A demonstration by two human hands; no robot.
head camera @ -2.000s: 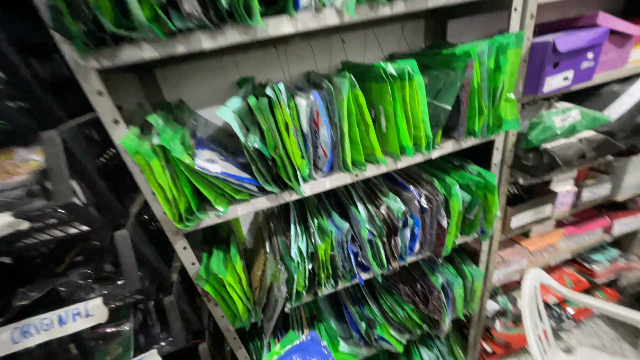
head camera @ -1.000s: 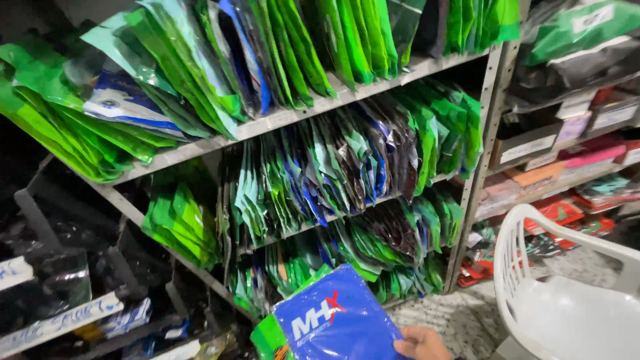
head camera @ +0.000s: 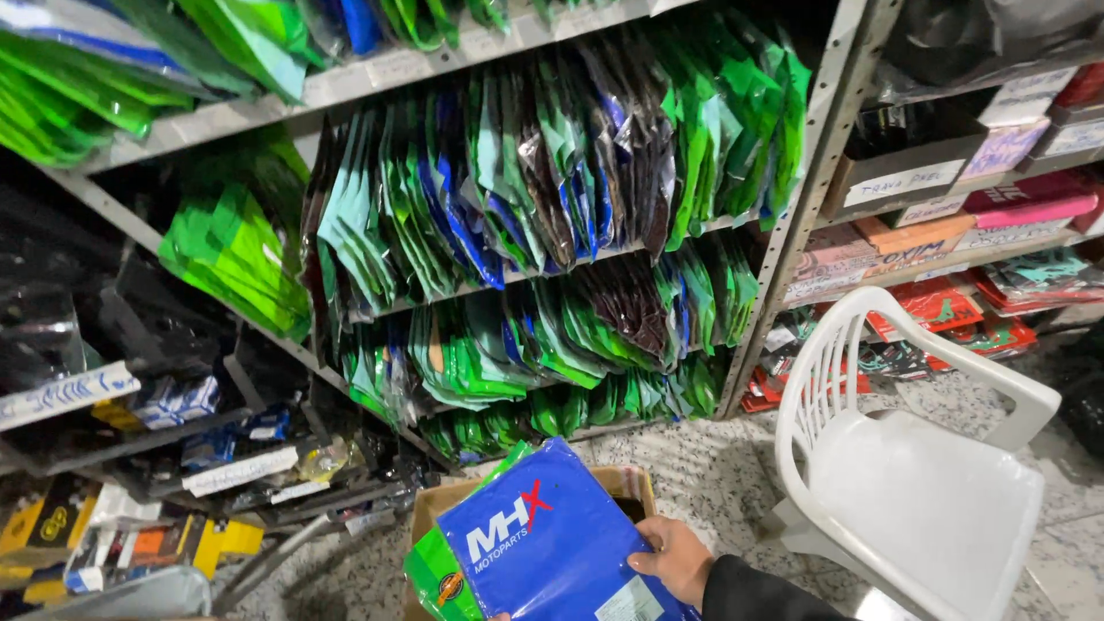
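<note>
My right hand (head camera: 674, 561), in a dark sleeve, grips the right edge of a blue plastic packet (head camera: 565, 517) that bears the maker's name MHX and a pale label. A green packet (head camera: 440, 569) lies behind it on the left. Of my left hand only a fingertip (head camera: 500, 617) shows at the bottom edge, against the packets; the rest is out of frame. An open cardboard box (head camera: 634, 483) stands on the floor behind and below the packets. Beyond it, metal shelves hold rows of upright green, blue and dark plastic packets (head camera: 552, 172).
A white plastic chair (head camera: 931, 492) stands on the speckled floor at the right. Behind it are shelves with labelled boxes (head camera: 906, 177) and red packets (head camera: 940, 310). At the left, dark bins (head camera: 164, 431) and yellow boxes (head camera: 52, 522) line a rack; a grey tub (head camera: 147, 595) sits low.
The view has tilted down along the shelves. The blue and green packets, at the bottom edge before, now show more fully with my right hand on them. The cardboard box has come into view.
</note>
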